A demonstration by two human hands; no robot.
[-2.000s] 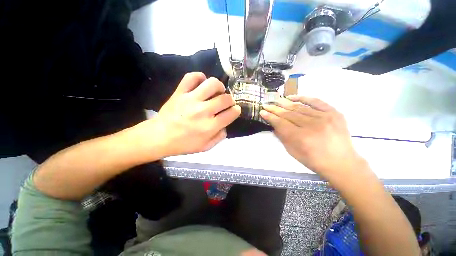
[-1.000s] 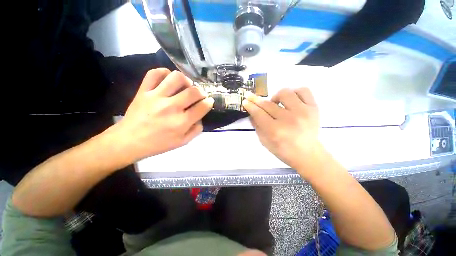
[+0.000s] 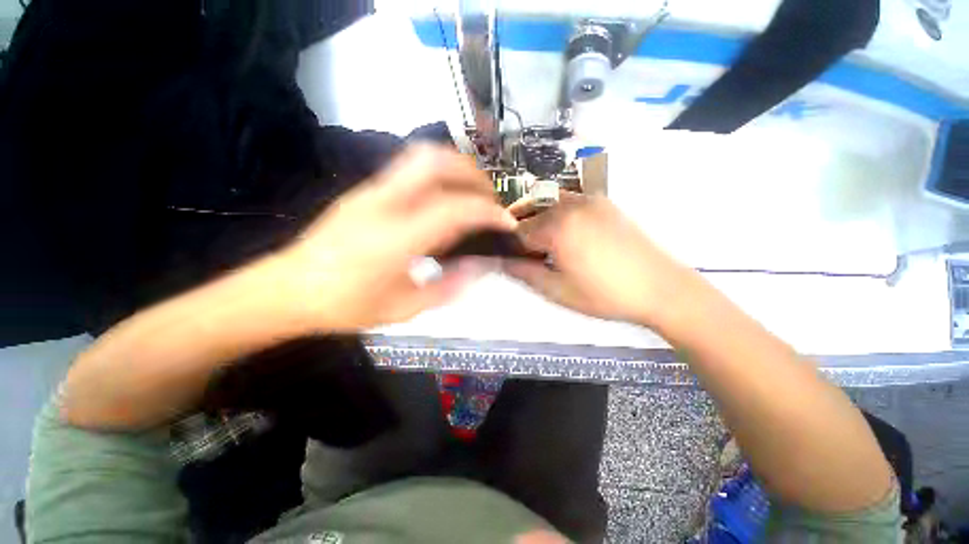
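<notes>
The end of a narrow black cloth tube (image 3: 483,247) lies just in front of the machine's needle area (image 3: 499,159). A small bit of plaid cloth (image 3: 516,187) shows under the foot. My left hand (image 3: 409,239) is on the tube end from the left, blurred, with thumb and fingers around the black cloth. My right hand (image 3: 595,255) grips the tube end from the right, close to the foot. The tube runs left into a large black garment heap (image 3: 159,159). The fingers hide much of the tube end.
The white machine head with a blue stripe (image 3: 659,53) stands behind, with a round grey knob (image 3: 588,77) and a hanging black strap (image 3: 786,64). A tan tab (image 3: 593,173) is right of the foot. A ruler (image 3: 531,364) edges the table. A blue basket (image 3: 738,505) is below right.
My hands have moved closer together, and my left hand now blurs across the cloth. The plaid end is mostly covered, with black cloth between the fingers. The camera view has shifted.
</notes>
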